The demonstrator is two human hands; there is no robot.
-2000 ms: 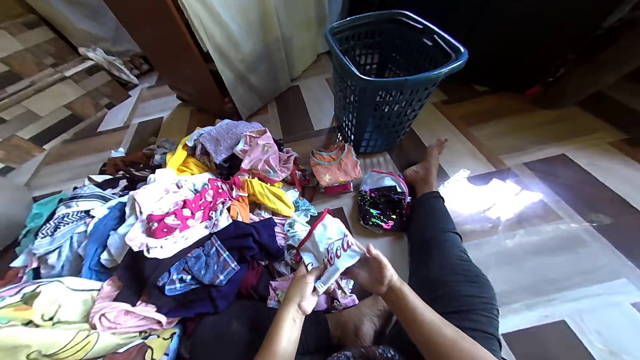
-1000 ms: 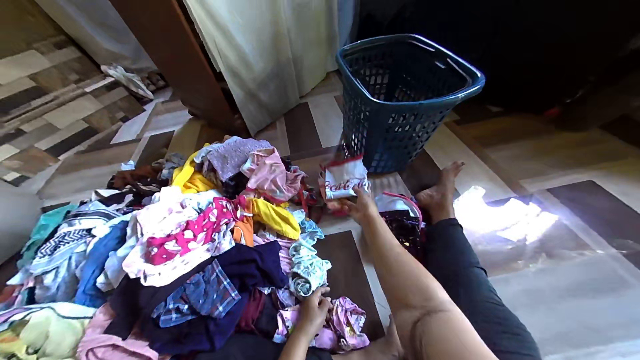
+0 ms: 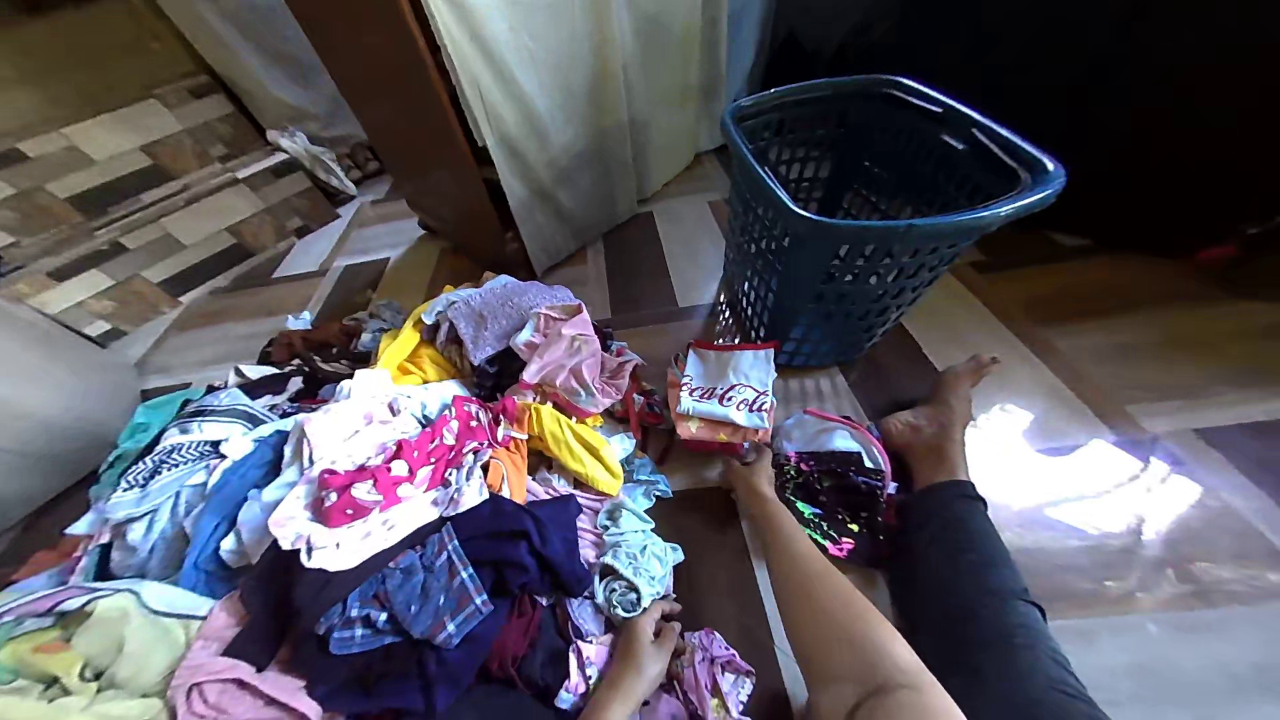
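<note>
A folded white Coca-Cola garment (image 3: 728,385) with a red edge lies on top of a small orange folded stack (image 3: 720,432). My right hand (image 3: 750,470) is at the lower edge of that stack; whether its fingers grip anything is not clear. To its right lies a folded black garment (image 3: 825,500) with bright splashes, beside a white one with a red rim. My left hand (image 3: 645,645) is at the near right edge of the clothes pile (image 3: 400,470), touching or beside a light blue rolled cloth (image 3: 637,570) and a pink-purple printed cloth (image 3: 715,672).
A dark blue perforated plastic laundry basket (image 3: 860,290) stands beyond the folded clothes. My bare foot (image 3: 935,425) and dark-clad leg are to the right. Behind are a pale curtain (image 3: 590,110) and a brown wooden post (image 3: 410,120). Sunlight falls on the tiled floor (image 3: 1090,570).
The Coca-Cola garment, held in both hands two seconds ago, now rests on the orange stack near the basket. My right hand has moved forward with it; my left hand has moved to the pile's edge.
</note>
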